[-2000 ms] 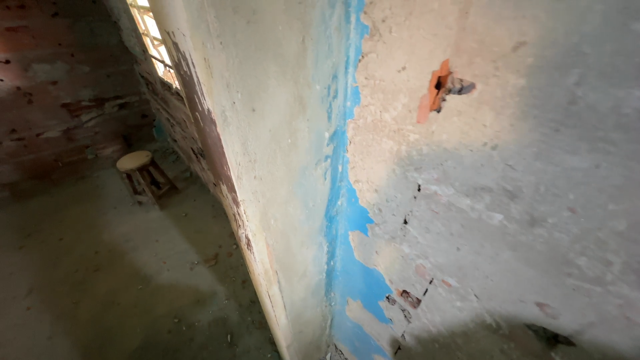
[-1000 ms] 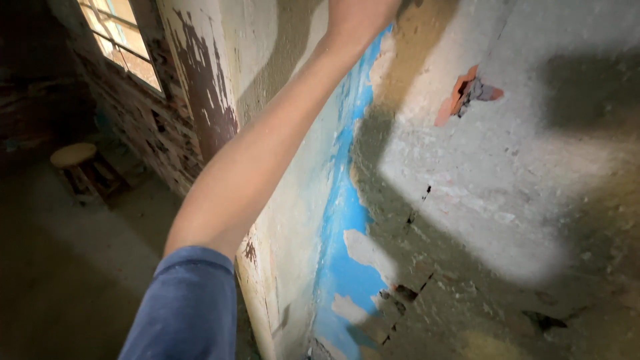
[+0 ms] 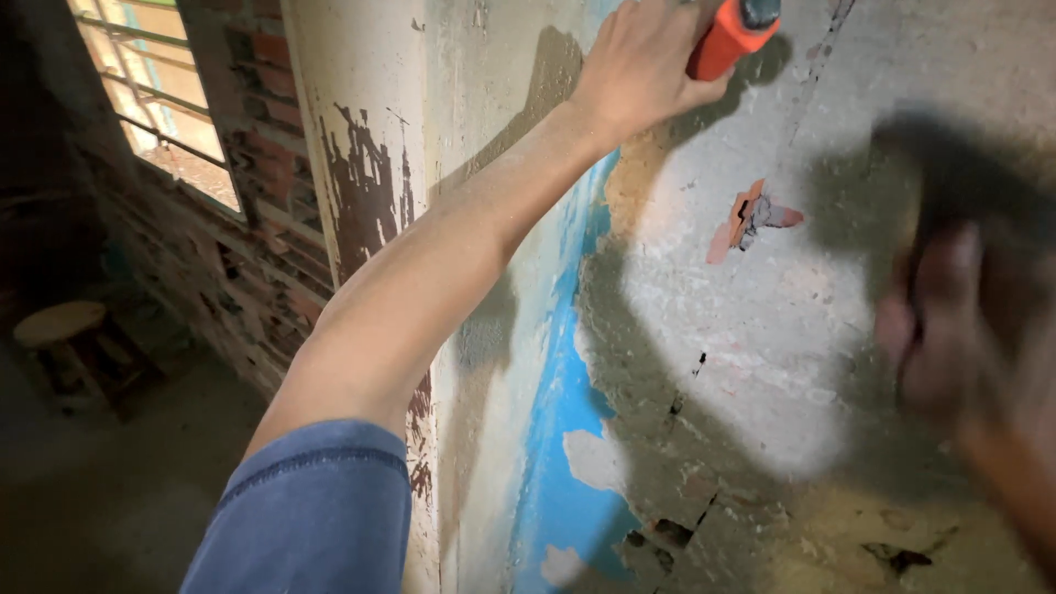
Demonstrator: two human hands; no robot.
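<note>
My left hand [image 3: 648, 62] reaches up to the corner at the top of the view, closed around the orange grip of a hand tool [image 3: 726, 41], perhaps a chisel; its working end is hidden. At the right edge my right hand [image 3: 949, 313] is badly blurred, its fingers closed on a dark tool [image 3: 932, 157] that looks like a hammer. Between the two hands is the rough grey plaster wall [image 3: 767, 330], with a broken hole [image 3: 751, 219] baring orange brick. A strip of blue paint [image 3: 569, 487] runs down the corner.
To the left of the corner stands a pale door frame or wall edge [image 3: 371, 58] with flaking paint. Beyond it are a brick wall [image 3: 272, 148], a barred window [image 3: 157, 91] and a round wooden stool [image 3: 62, 323] on the dim floor. Small holes [image 3: 672, 532] mark the lower plaster.
Neither hand shows in the oldest frame; a second ago only the left arm is in view, reaching up. Now the orange-gripped tool and my right hand with its dark tool have come into view.
</note>
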